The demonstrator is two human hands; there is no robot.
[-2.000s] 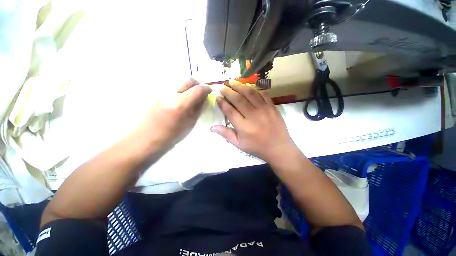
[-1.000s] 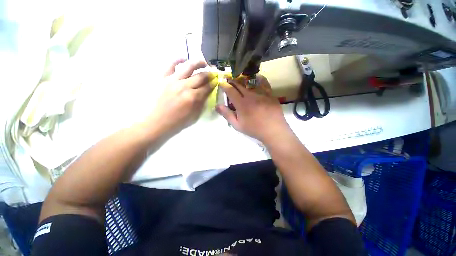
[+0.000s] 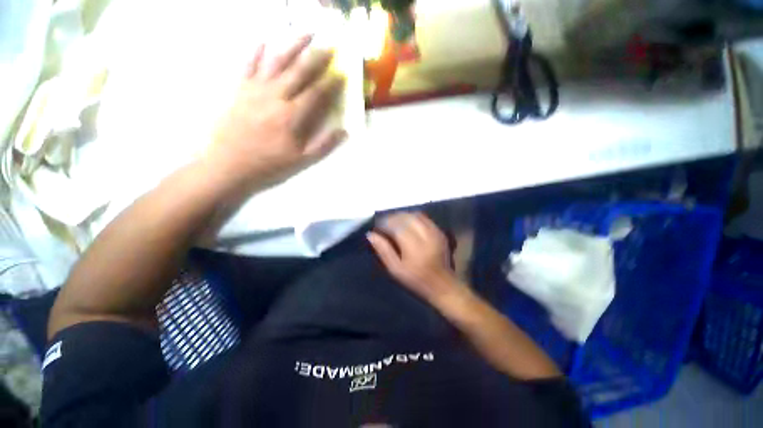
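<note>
My left hand (image 3: 280,109) lies on the white fabric (image 3: 192,100), fingers spread, just left of the needle area. A bright yellow-white strip edge (image 3: 350,84) shows beside its fingers. My right hand (image 3: 414,247) is at the table's front edge, over my dark shirt, fingers loosely curled; whether it holds anything cannot be told. The orange-red mark (image 3: 383,73) shows on the machine bed, right of the strip. The needle area is blurred and overexposed at the top edge.
Black-handled scissors (image 3: 525,84) lie on the machine bed at right. Cream strips (image 3: 63,142) are heaped at the far left. A blue basket (image 3: 661,292) below the table holds white pieces (image 3: 569,276). Another blue basket (image 3: 197,322) is at lower left.
My right hand has left the fabric by the needle and moved down to the table's front edge. My left hand remains on the fabric with fingers more spread. The view has tilted down.
</note>
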